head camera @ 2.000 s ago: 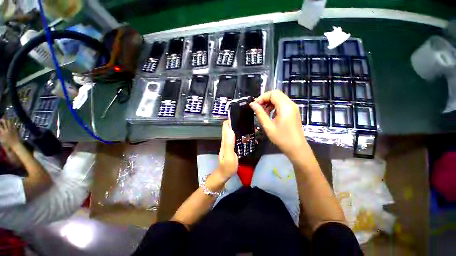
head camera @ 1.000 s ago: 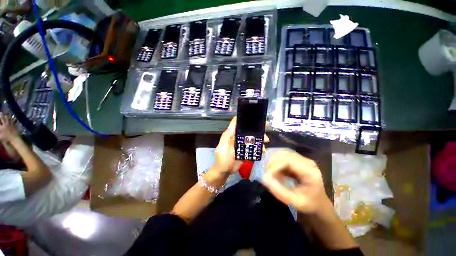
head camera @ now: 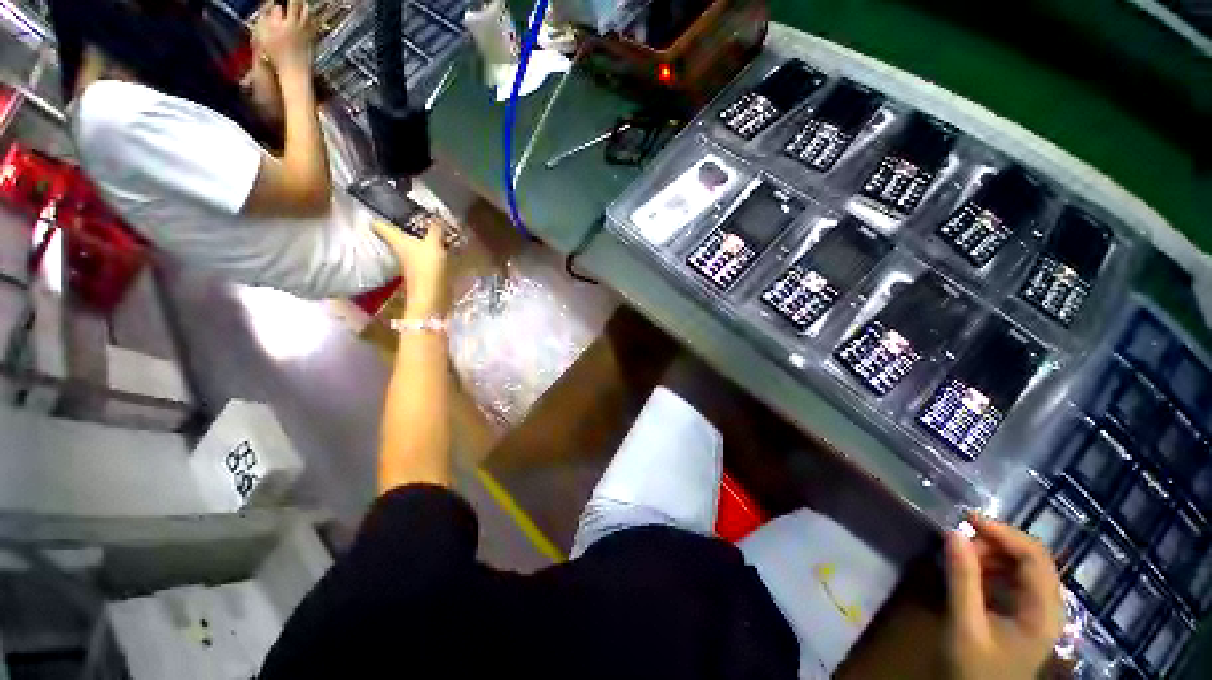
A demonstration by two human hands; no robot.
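My left hand (head camera: 420, 260) is stretched out to the left and holds a black keypad phone (head camera: 399, 209) by its near end. My right hand (head camera: 1006, 600) is at the lower right, beside the lens tray, thumb and forefinger bent towards each other. A small whitish spot shows at its fingertips; I cannot tell if it is held. The clear phone tray (head camera: 795, 359) holds two rows of keypad phones. One pocket has a white phone back (head camera: 685, 199) facing up. The lens tray (head camera: 1154, 348) holds black-rimmed screen lenses and is cut off by the picture's right edge.
A person in white clothes (head camera: 173, 153) sits close on the left, near my left hand. A brown box (head camera: 691, 53) with a red light, a blue cable (head camera: 510, 146) and a black hose (head camera: 388, 67) are at the top. A carton of clear scraps (head camera: 512, 348) is below the bench.
The view has swung left. My left hand has carried the phone from in front of me out towards the seated person. My right hand is now by the lens tray.
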